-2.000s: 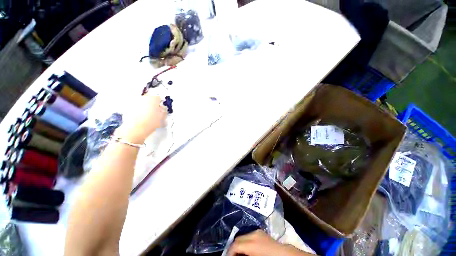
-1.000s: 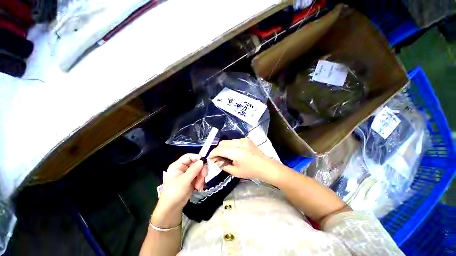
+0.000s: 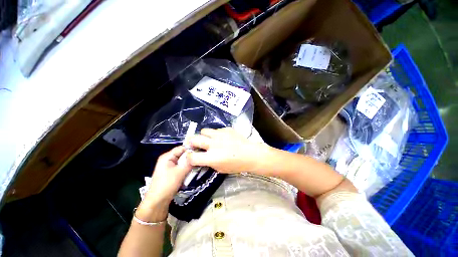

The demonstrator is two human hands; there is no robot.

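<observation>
The dark garment (image 3: 193,203) with wavy white trim lies bunched in my lap, under my hands. My left hand (image 3: 170,175), with a bracelet at the wrist, pinches its upper edge. My right hand (image 3: 223,150) is curled over the same spot, its fingertips meeting the left ones on the cloth. A narrow white strip (image 3: 191,129) sticks up beyond the fingertips. A pale tag edge (image 3: 144,186) shows left of my left hand. Any needle, thread or small piece between the fingertips is hidden.
A clear polybag with a handwritten label (image 3: 221,95) lies just beyond my hands. A cardboard box (image 3: 381,56) with a bagged olive garment is ahead right. A blue crate (image 3: 437,135) with bagged garments is at the right. The white table's edge (image 3: 125,55) curves along the left.
My left hand has left the tabletop and come to the lap; my right hand has joined it at the garment. In the last second the fingertips have closed more tightly together. The view has tilted down.
</observation>
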